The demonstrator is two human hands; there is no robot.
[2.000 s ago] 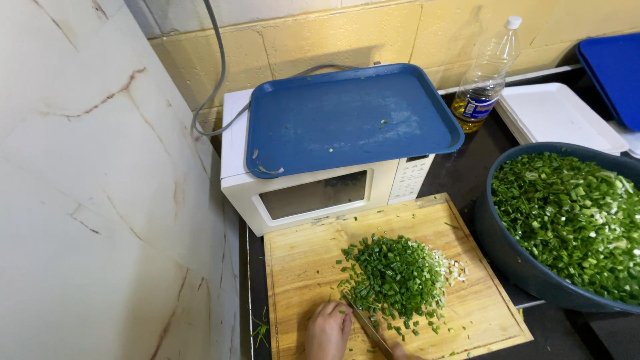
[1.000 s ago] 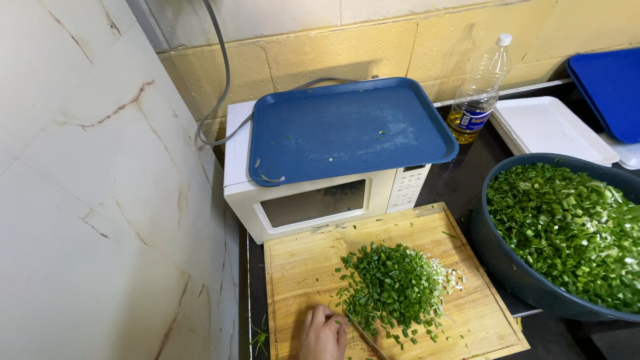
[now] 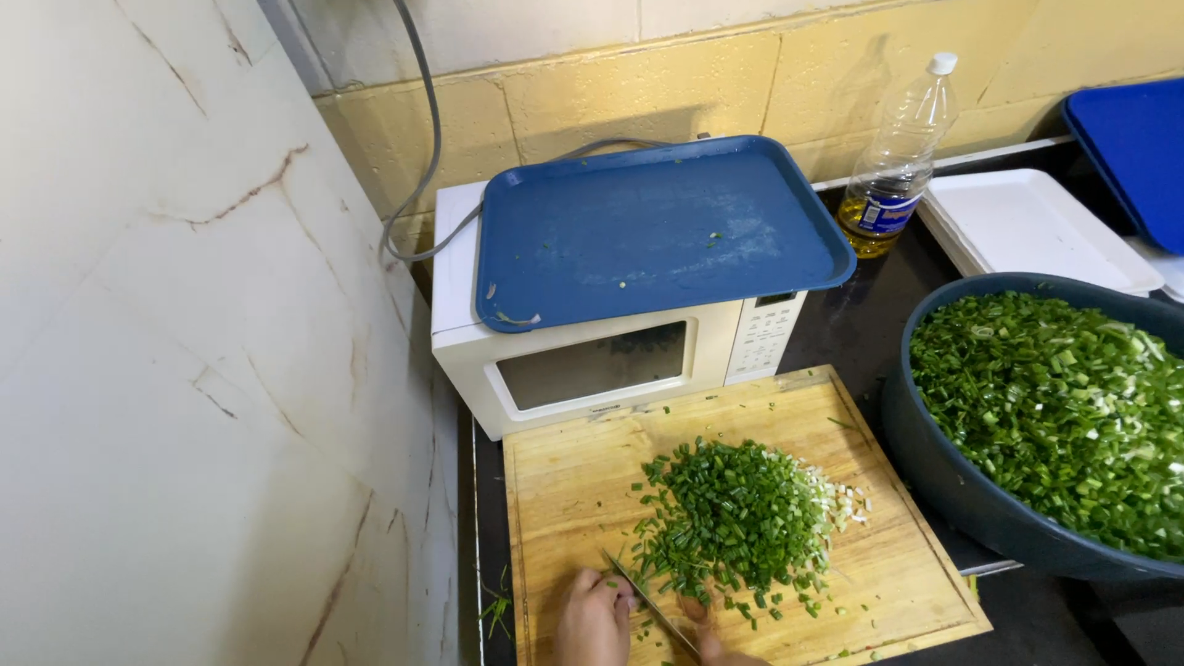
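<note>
Chopped green onions [image 3: 740, 518] lie in a heap on a wooden cutting board [image 3: 564, 481], with white pieces at the right side. My left hand [image 3: 594, 622] is at the board's near edge, fingers curled beside the blade; whether it holds anything is hidden. At the bottom edge, my right hand [image 3: 721, 647] is partly out of frame, with its fingers around the near end of a knife [image 3: 652, 606]. The blade slants up and left between the hands, just below the heap.
Behind the board stands a white microwave [image 3: 472, 370] with a blue tray [image 3: 647, 236] on top. A large dark bowl [image 3: 943, 490] of chopped green onions is at right. Beyond are a plastic bottle [image 3: 893, 176] with yellow liquid, white trays [image 3: 1027, 222] and another blue tray [image 3: 1133, 148]. A marbled wall [image 3: 231, 333] borders the left.
My right hand, out of view one second ago, shows again at the bottom edge beside the knife. The heap looks much the same.
</note>
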